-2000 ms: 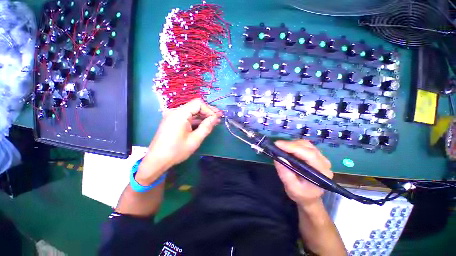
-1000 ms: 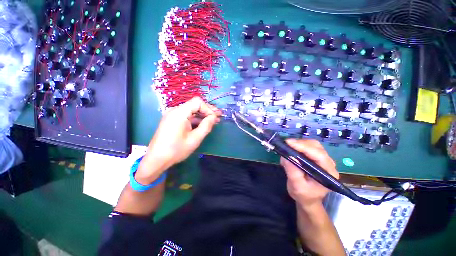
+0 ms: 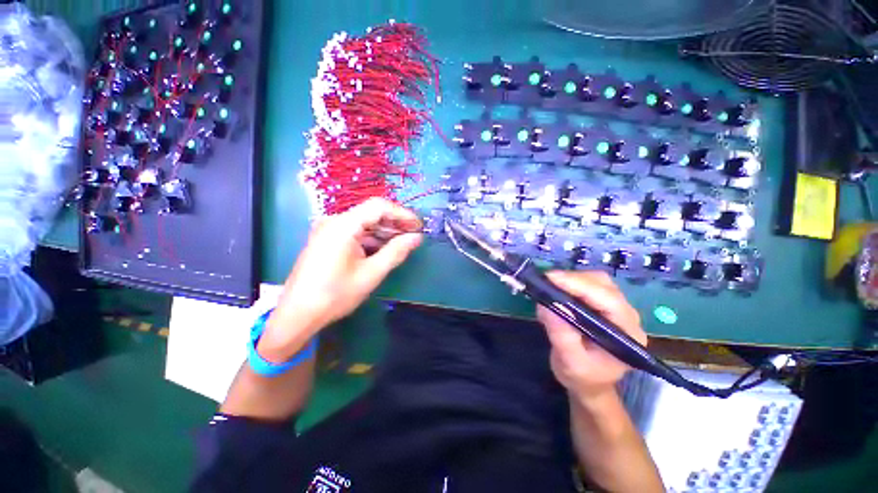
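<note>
My left hand (image 3: pixel 345 262), with a blue wristband, pinches something thin, likely a lead, at the left end of the nearest row; the fingers mostly hide it. My right hand (image 3: pixel 589 332) holds a black soldering iron (image 3: pixel 587 323). Its metal tip is at the left end of the nearest row, just right of my left fingertips; contact cannot be told. Small black parts (image 3: pixel 616 260) sit in dark strips in several rows, many with green dots. A big bundle of red lead wires (image 3: pixel 380 120) with white ends lies beyond my left hand.
A black tray (image 3: pixel 226 226) at left holds wired parts, beside a translucent plastic bag (image 3: pixel 38 135). A black stand with a yellow sponge (image 3: pixel 813 205) is at right. A wire fan guard (image 3: pixel 770 46) is at the rear. A white tray (image 3: pixel 664 424) of small parts is below the bench edge.
The iron and my right hand moved slightly right and the tip away from my left fingertips. My left hand stays pinched at the same place. The whole view has shifted slightly.
</note>
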